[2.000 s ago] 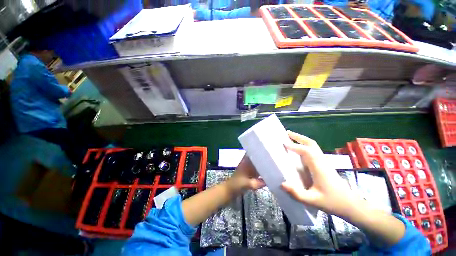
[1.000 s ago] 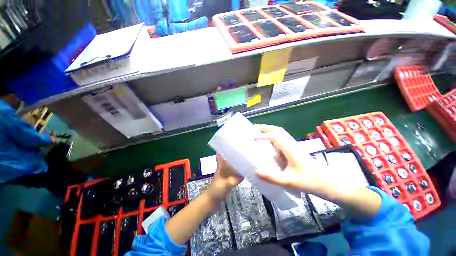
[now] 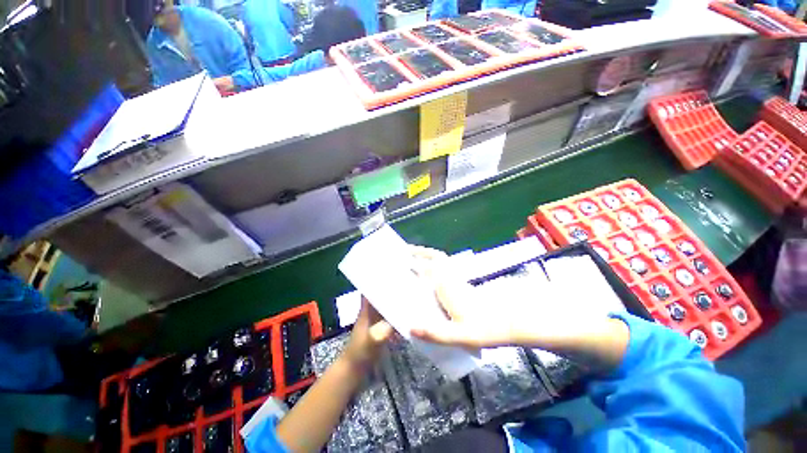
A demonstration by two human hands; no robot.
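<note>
A long plain white carton (image 3: 398,287) is held tilted in front of me, above a black tray (image 3: 588,257) of silvery bubble bags (image 3: 425,394). My left hand (image 3: 367,336) grips the carton from its lower left side. My right hand (image 3: 451,310) holds it from the right, partly covering it. The bubble bags lie side by side in the tray. The carton, my hands and forearms hide parts of them.
An orange-red tray with round parts (image 3: 655,257) is at the right, an orange-red tray with black parts (image 3: 208,380) at the left. More orange-red trays (image 3: 690,128) stand at the far right. A shelf (image 3: 283,119) behind holds a clipboard (image 3: 146,119) and a tray (image 3: 456,53). A person (image 3: 199,44) is beyond it.
The view has swung to the right, so the bench and shelf appear further left and tilted. Both hands still hold the carton, and my right hand now lies flatter along it.
</note>
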